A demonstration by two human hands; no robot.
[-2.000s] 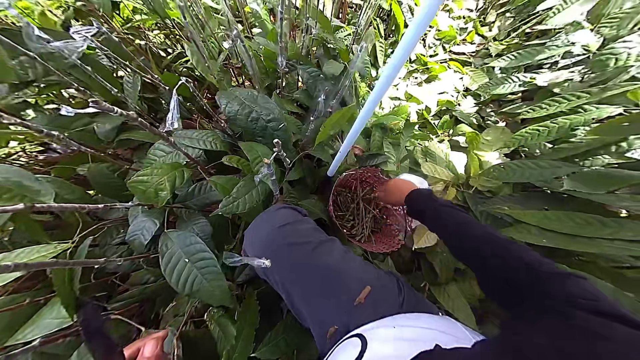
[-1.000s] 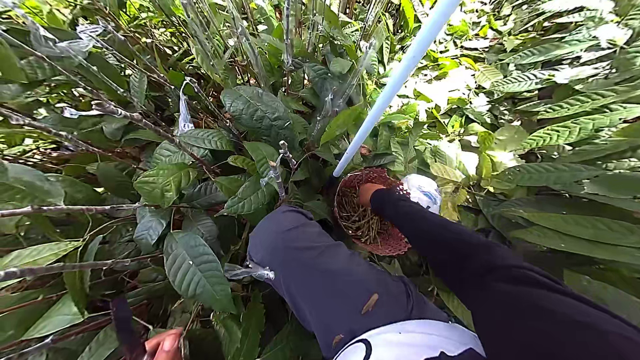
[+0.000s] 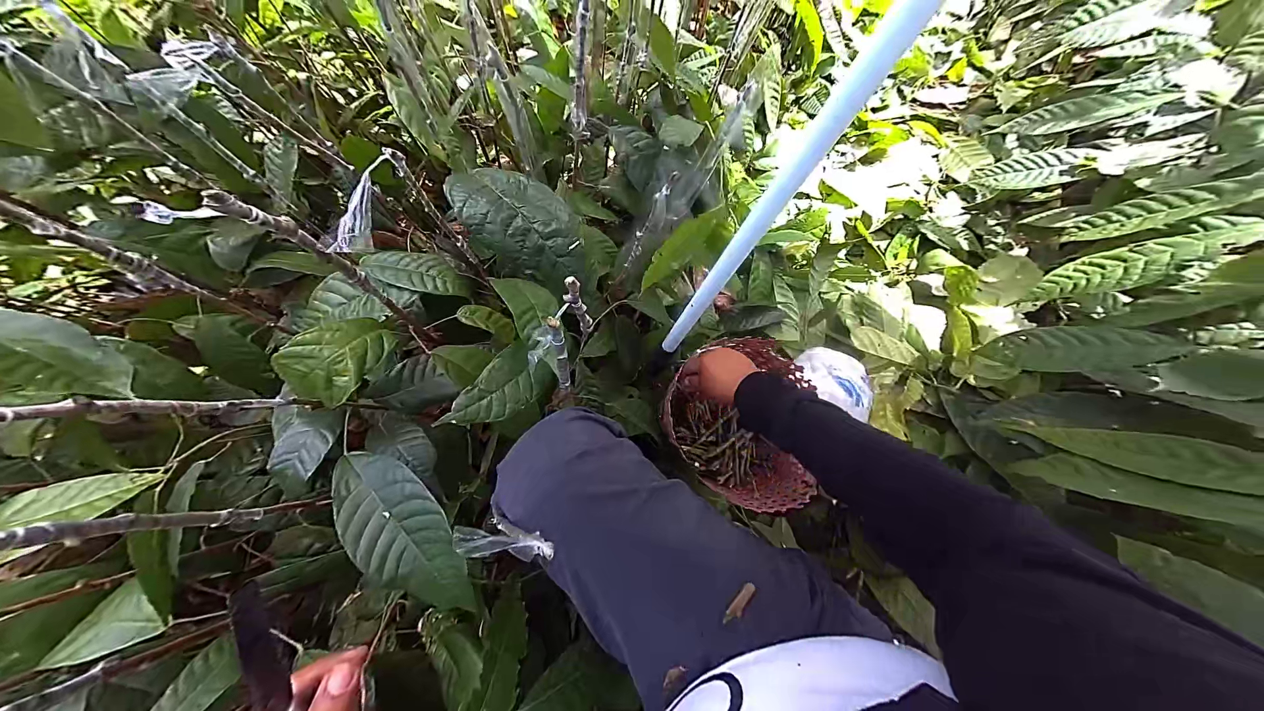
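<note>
A reddish woven basket [image 3: 755, 494] holding many short cut twigs [image 3: 716, 439] stands among the leaves beside my knee. My right hand [image 3: 719, 375] reaches over its rim; the fingers are partly hidden inside, so a grip cannot be told. Behind that wrist a white plastic bag [image 3: 837, 381] rests against the basket. At the lower left my left hand [image 3: 334, 681] is cut off by the frame edge, its fingertips near a thin stem. A dark, blurred object [image 3: 259, 642] is close beside these fingers. Clear plastic film [image 3: 357, 212] is wrapped on a cut stem.
A pale blue pole [image 3: 780, 202] slants down to the ground by the basket. Bare branches [image 3: 128, 407] jut in from the left. Dense broad leaves [image 3: 395, 523] surround my bent leg [image 3: 632, 523]. More plastic film [image 3: 504, 543] lies by the knee.
My right hand was at the basket's right rim, went deep into the twigs, and is now higher, near the far left rim. My left hand stays at the lower left.
</note>
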